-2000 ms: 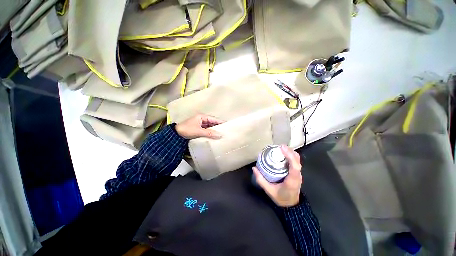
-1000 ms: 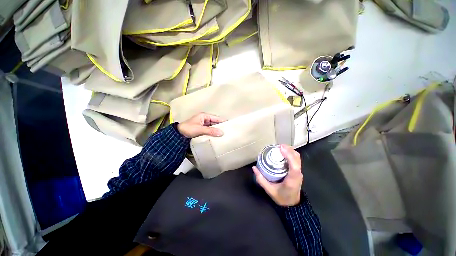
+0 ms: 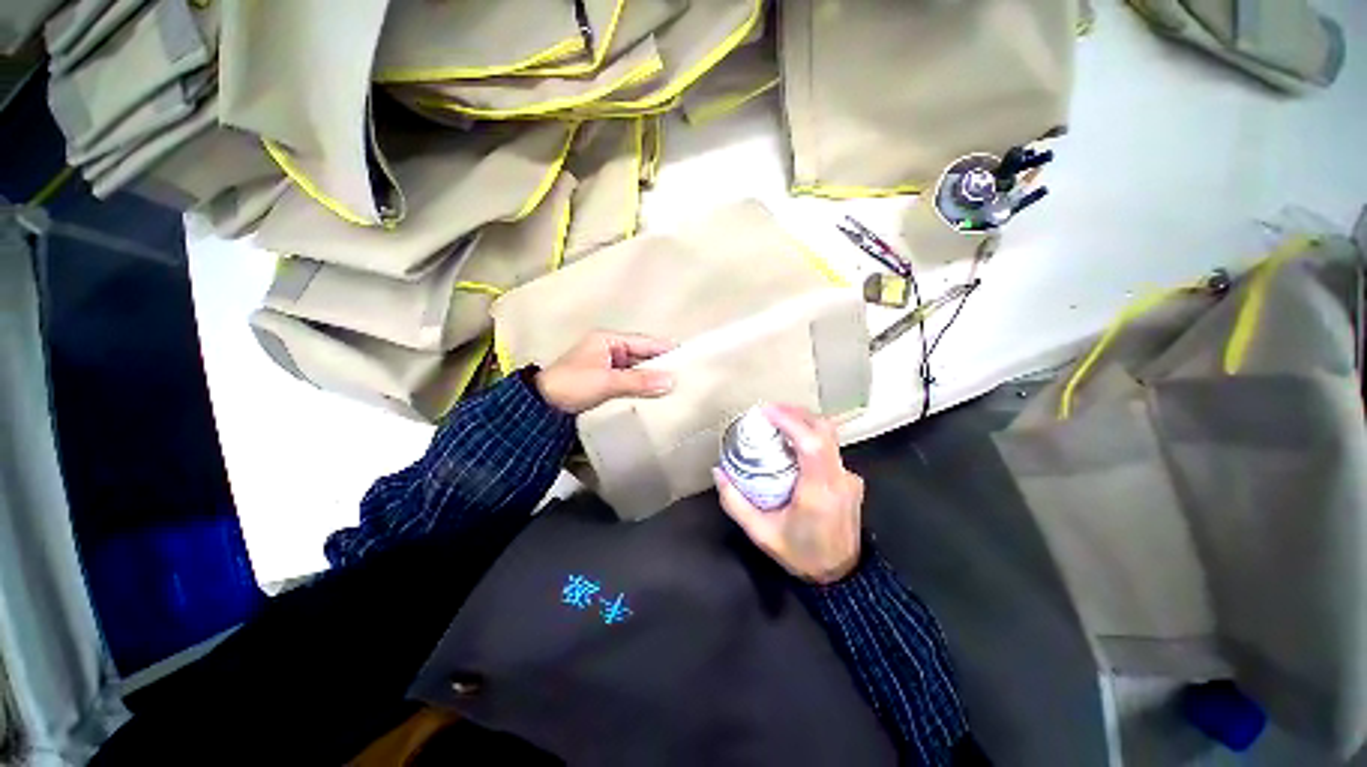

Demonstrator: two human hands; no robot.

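Note:
A beige bag body (image 3: 720, 337) lies at the table's near edge, with greyer patches at its lower corners and yellow binding at its upper right and left edges. My left hand (image 3: 603, 375) grips it at the left middle, thumb on top of a fold, some fingers hidden. My right hand (image 3: 810, 502) holds a white-lilac spray can (image 3: 759, 462) upright over the bag's lower edge, with the index finger on its top. Whether spray comes out cannot be seen.
A bag pile (image 3: 495, 195) fills the back left. Another bag (image 3: 930, 90) lies behind. A tool cup (image 3: 970, 195), snips (image 3: 870, 244), a yellow-brown block (image 3: 885, 288) and black cord (image 3: 927, 352) lie right. More bags (image 3: 1199, 495) hang at the right.
My right hand has moved left with the spray can, now over the bag's lower edge. My left hand keeps its grip on the bag. The view has shifted slightly.

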